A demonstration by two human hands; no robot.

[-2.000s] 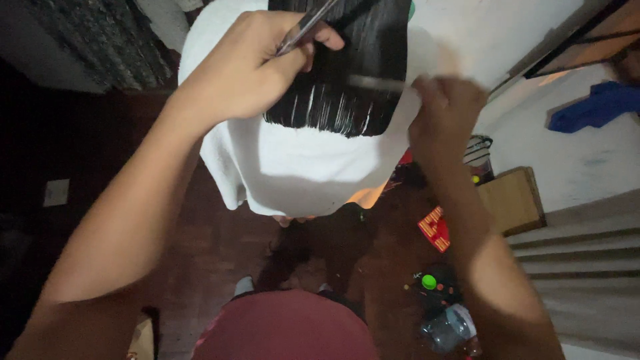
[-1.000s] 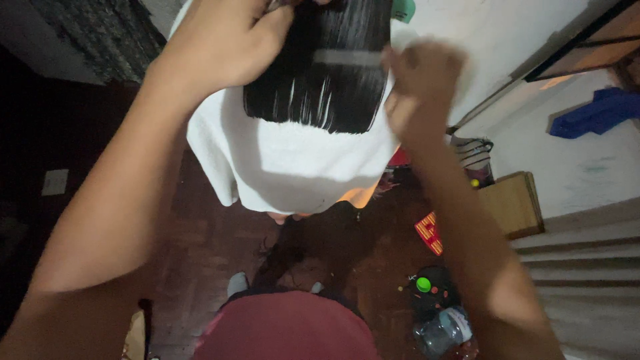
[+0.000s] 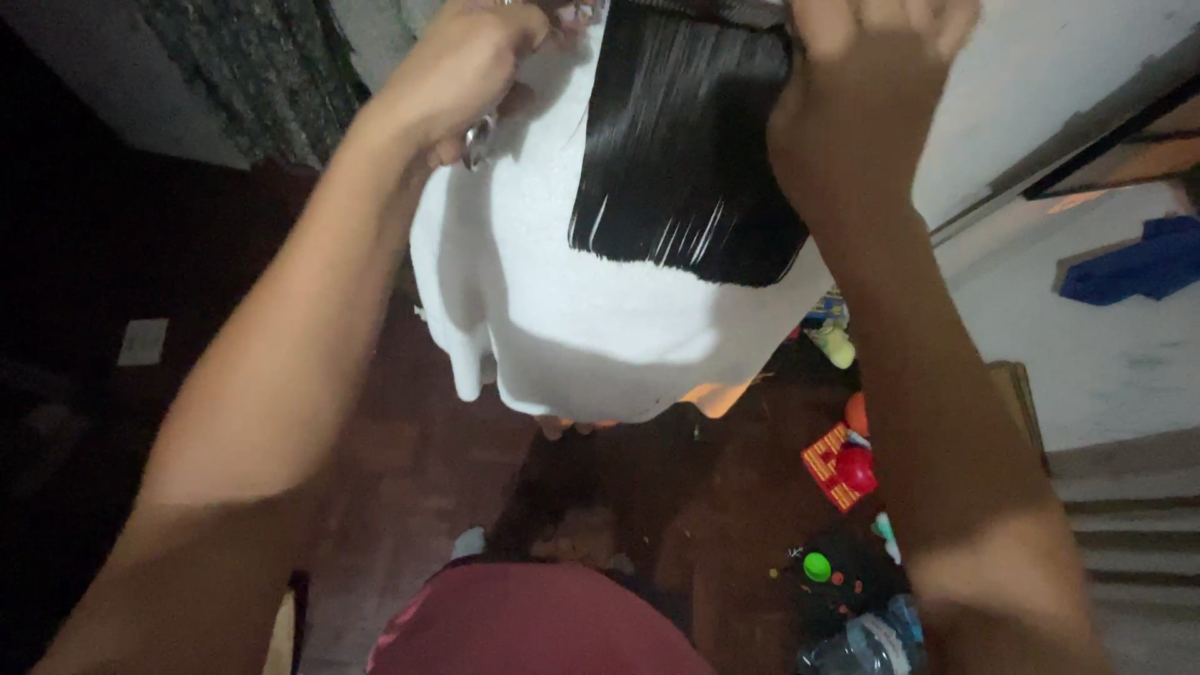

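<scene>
Straight dark hair (image 3: 689,159) of a seated or standing person hangs over a white cloth (image 3: 600,328) at the top middle, its lower edge cut nearly level. My left hand (image 3: 469,75) is left of the hair, closed on metal scissors (image 3: 478,141) whose finger loop shows below the fingers. At the hair's right edge is my right hand (image 3: 862,94), its fingers bent over a dark comb (image 3: 741,11) that lies across the hair at the frame's top. The comb is only partly in view, and so are the fingertips of both hands.
On the dark wooden floor to the right lie a red and yellow patterned item (image 3: 830,464), a green round cap (image 3: 817,566) and a clear plastic bottle (image 3: 858,647). Blue cloth (image 3: 1130,262) is by the right wall. A rough pillar (image 3: 253,75) stands at upper left.
My left hand has moved off the hair to its left side. My right hand, blurred beside the hair before, is now at the comb near the top.
</scene>
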